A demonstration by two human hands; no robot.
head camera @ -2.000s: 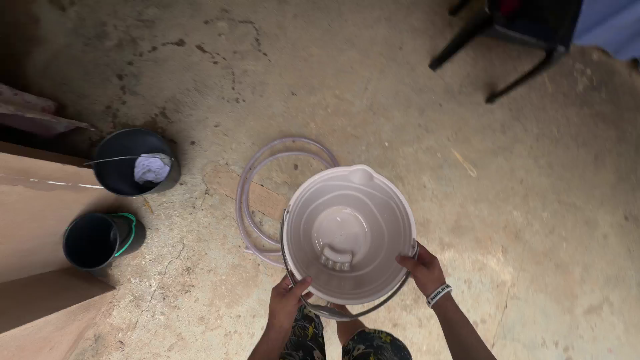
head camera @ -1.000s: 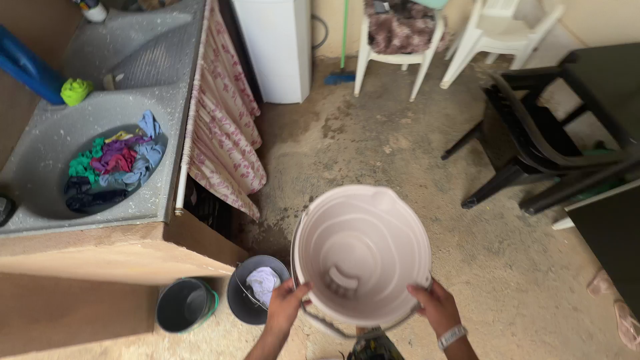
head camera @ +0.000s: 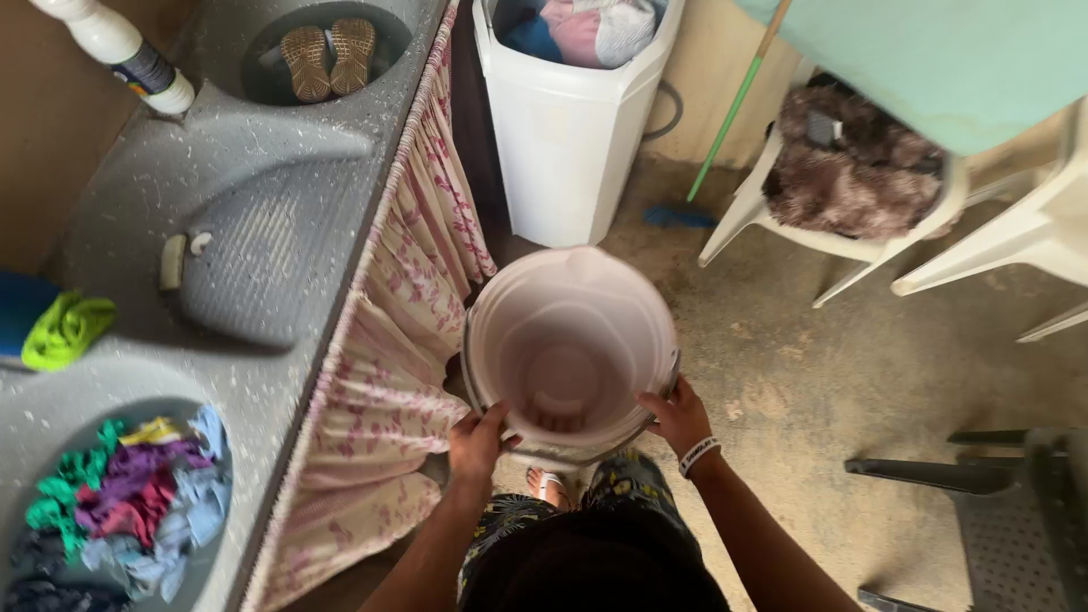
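A pale pinkish plastic bucket [head camera: 574,340] with a pouring lip is held in front of my body, its mouth facing up. Only ridges and molded shapes show inside it. My left hand [head camera: 480,442] grips the near left rim, thumb over the edge. On the near right rim, my right hand [head camera: 676,416] has its thumb over the edge too, with a white wristband at the wrist. The bucket's handle hangs down around the near side, below the rim. The fingers beneath the rim are partly hidden.
Left is a speckled grey laundry sink [head camera: 255,374] with soaking clothes [head camera: 136,493], shoes [head camera: 330,59] and a floral curtain [head camera: 382,365]. Ahead stands a white washing machine [head camera: 565,127] holding laundry. A broom [head camera: 731,127], white plastic chairs [head camera: 858,242] and a dark chair [head camera: 1003,510] are to the right.
The view has swung a lot, and the washing machine with its laundry has come into fuller view. Both hands keep hold of the bucket, now beside the curtain. The dark buckets are out of view.
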